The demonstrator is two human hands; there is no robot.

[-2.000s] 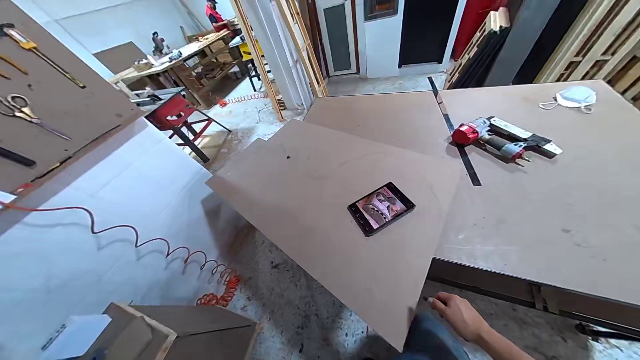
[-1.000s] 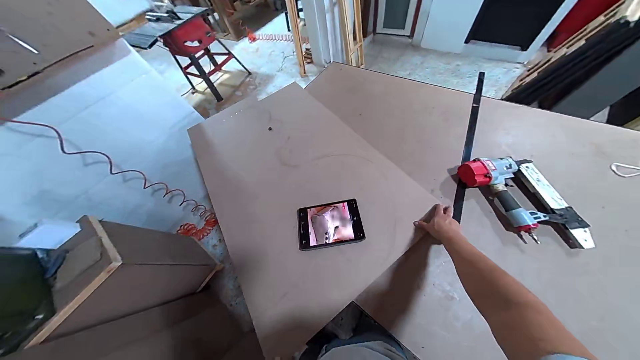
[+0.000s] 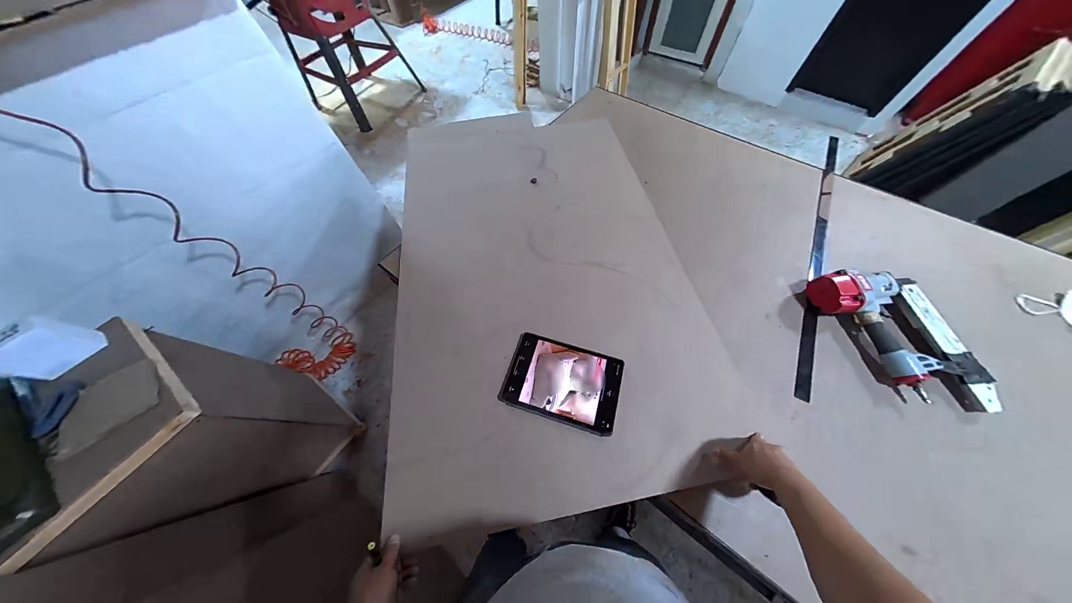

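A thin tan board (image 3: 502, 276) lies partly over the larger tabletop panel (image 3: 904, 477). At the board's near right edge, my right hand (image 3: 754, 465) grips the edge, with a dark item partly hidden under the palm. My left hand (image 3: 385, 574) is at the near left corner, holding a small dark object with a yellow-green end (image 3: 373, 548); whether it also grips the board is unclear. A phone (image 3: 563, 383) with a lit screen rests on the board. Farther right, a red and grey pneumatic nailer (image 3: 879, 322) lies across a dark metal strip (image 3: 806, 352).
A red coiled air hose (image 3: 239, 270) runs over a white surface at left. Below it stands an open wooden box (image 3: 243, 427) with cloth and paper. A red stand (image 3: 322, 21) is beyond, and stacked panels (image 3: 963, 126) lean at the far right.
The board has turned on the tabletop, its far end now pointing more straight ahead, and the phone has turned with it. My left hand has come into view at the near left corner.
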